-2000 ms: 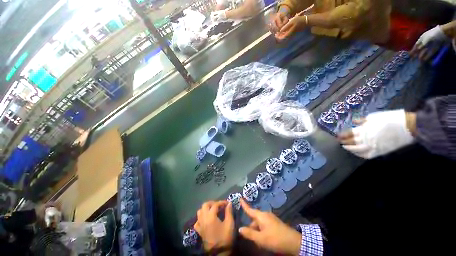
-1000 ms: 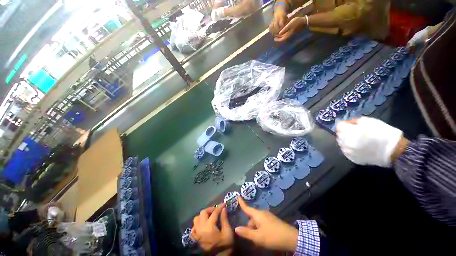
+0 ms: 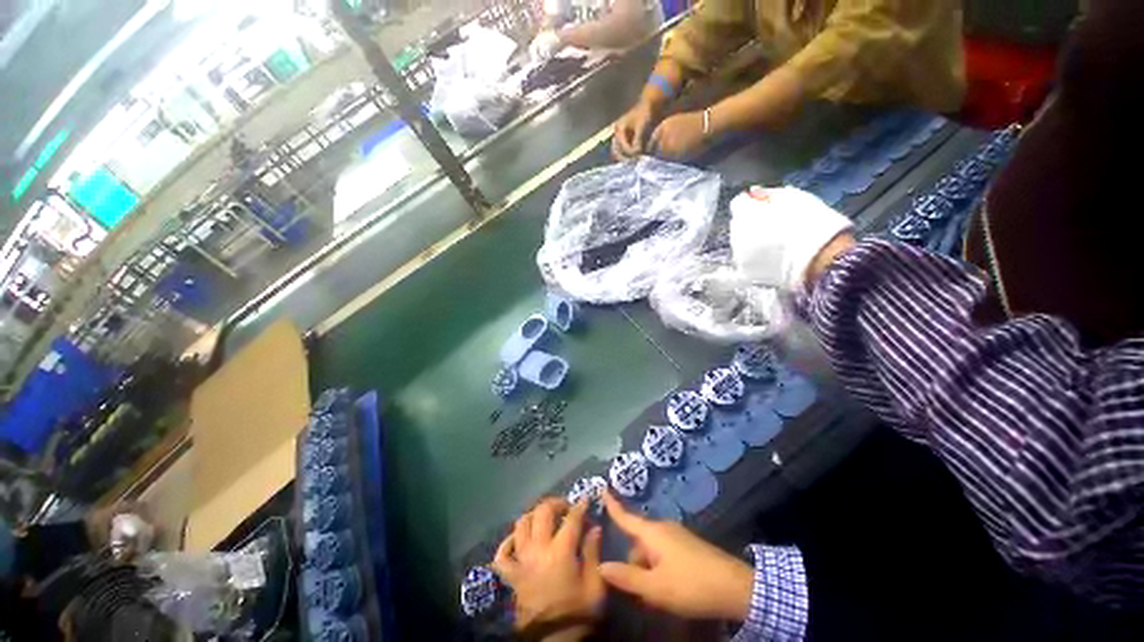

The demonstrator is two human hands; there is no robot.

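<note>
A row of blue-grey housing units with round patterned heads (image 3: 662, 445) lies on a dark holding tray. My left hand (image 3: 552, 571) is bent over the near end of the row, its fingertips beside a patterned head. My right hand (image 3: 677, 571) comes from the right, its index fingertip touching or close to the same head (image 3: 587, 493). My fingers cover part of that unit, so I cannot tell whether either hand grips it. One more head (image 3: 479, 591) shows left of my left hand. Small black parts (image 3: 529, 430) lie on the green surface.
Loose blue-grey shells (image 3: 542, 369) lie beyond the black parts. A large clear bag (image 3: 627, 232) and a smaller one (image 3: 721, 301) lie farther back. A neighbour's white-gloved hand (image 3: 784, 238) reaches over the smaller bag. Another row of units (image 3: 329, 514) stands left, near cardboard (image 3: 251, 426).
The neighbour's gloved hand has moved up and left to the smaller clear bag. The hands of the person opposite have moved left to the large bag. My hands stay at the same unit with small finger shifts.
</note>
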